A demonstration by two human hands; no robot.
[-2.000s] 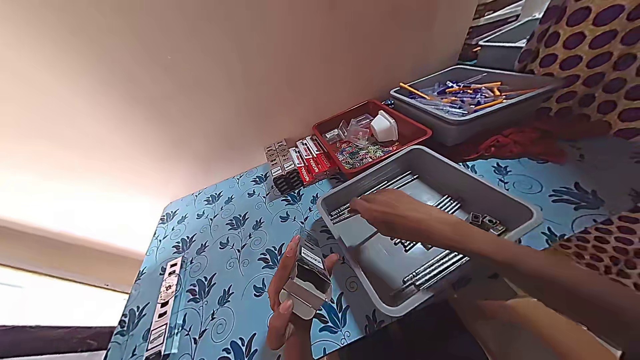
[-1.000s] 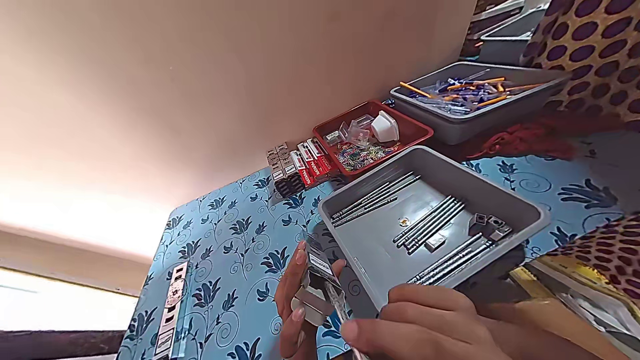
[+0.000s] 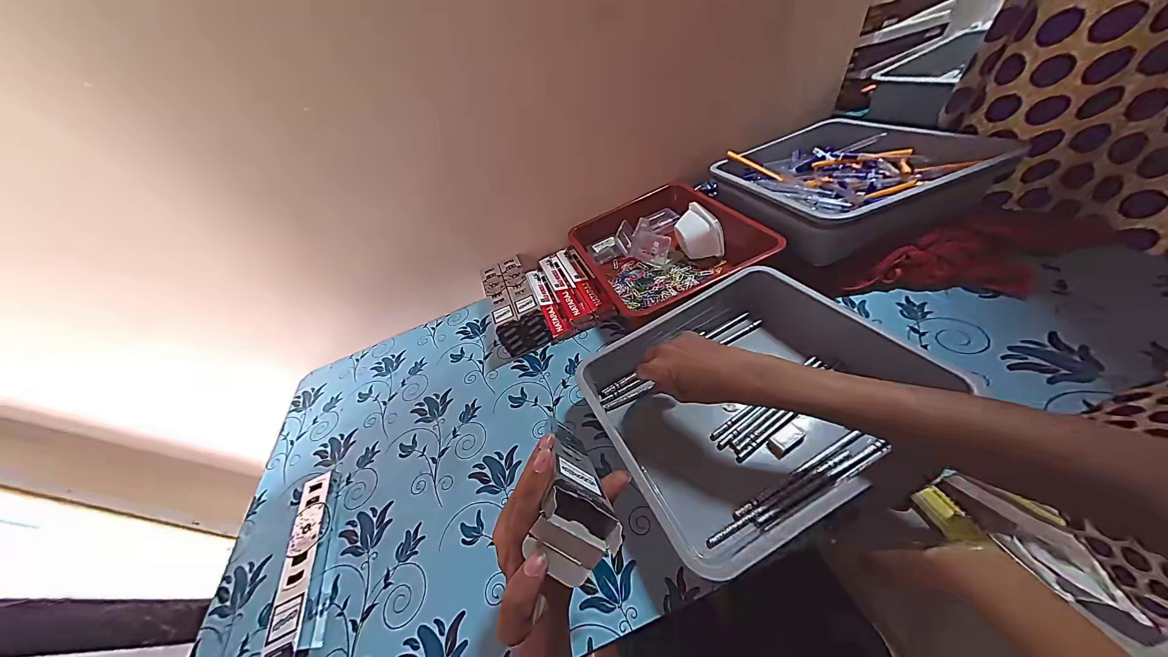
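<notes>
My left hand [image 3: 525, 538] holds a small cardboard box [image 3: 577, 520] upright, its flaps open towards me. My right hand [image 3: 684, 367] reaches into a grey plastic tray [image 3: 703, 564], its curled fingers at a row of dark pencils [image 3: 625, 391] along the tray's far left side; whether it grips one is hidden. More dark pencils lie in the middle [image 3: 757, 429] and near side [image 3: 794, 493] of the tray. A white eraser [image 3: 787, 440] rests beside the middle group.
Behind the tray stand a red tray [image 3: 771, 245] of paper clips and clear boxes, and a grey tub [image 3: 912, 205] of pens. Red pencil boxes [image 3: 568, 297] are stacked beside the wall. A ruler [image 3: 303, 557] lies at left. Another person's forearm [image 3: 995, 584] shows at lower right.
My right hand was beside the small box one second ago; now it is back over the far left pencils in the grey tray. My left hand still holds the box.
</notes>
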